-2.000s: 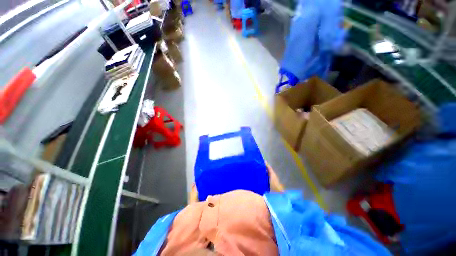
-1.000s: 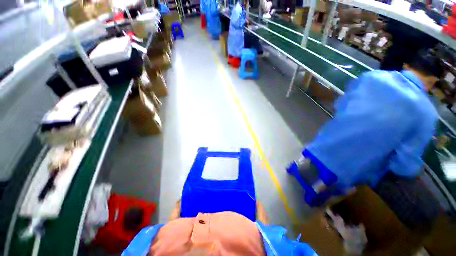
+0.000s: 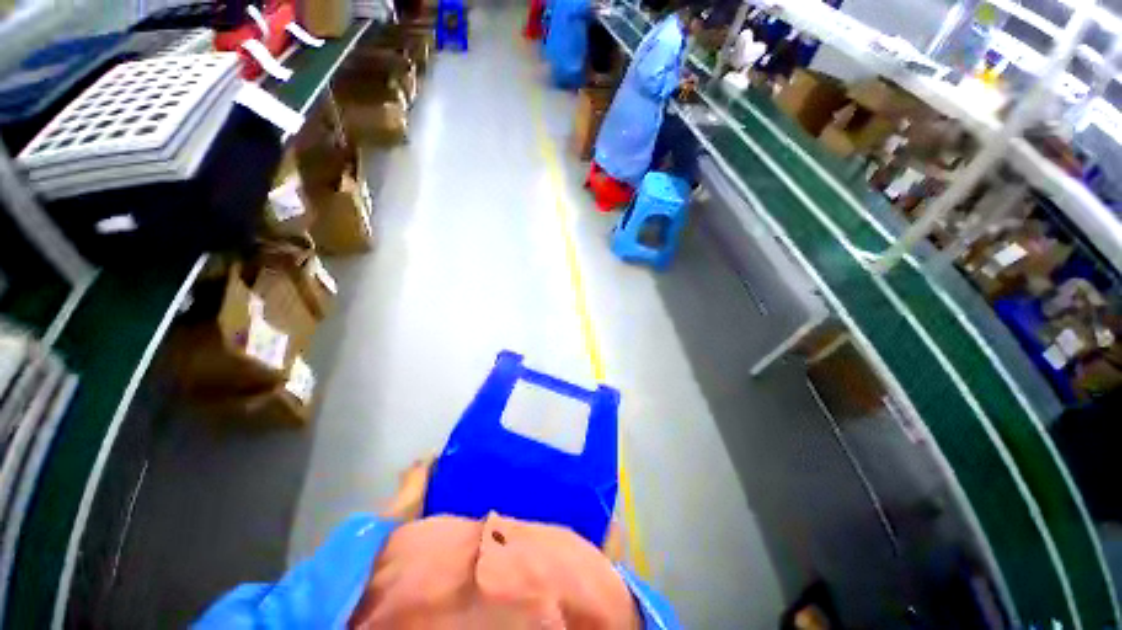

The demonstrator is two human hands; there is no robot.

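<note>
A bright blue plastic stool (image 3: 523, 474), with a square opening in its top, is held in front of my body, tilted a little. My left hand (image 3: 409, 490) is at the stool's left side, partly hidden by the stool and my shirt. My right hand (image 3: 614, 539) shows only as a small strip at the stool's right side. The fingers of both hands are mostly hidden. The lower part of the stool is hidden behind my salmon shirt.
A grey aisle (image 3: 431, 234) with a yellow line (image 3: 570, 265) runs ahead. Cartons (image 3: 265, 326) stand along the left bench. A light blue stool (image 3: 652, 219) and a person in a blue smock (image 3: 640, 105) are by the right green conveyor (image 3: 861, 308).
I have moved forward along the aisle. The person and cartons at the right have left the view. The light blue stool looks nearer. The held stool is tilted slightly to one side.
</note>
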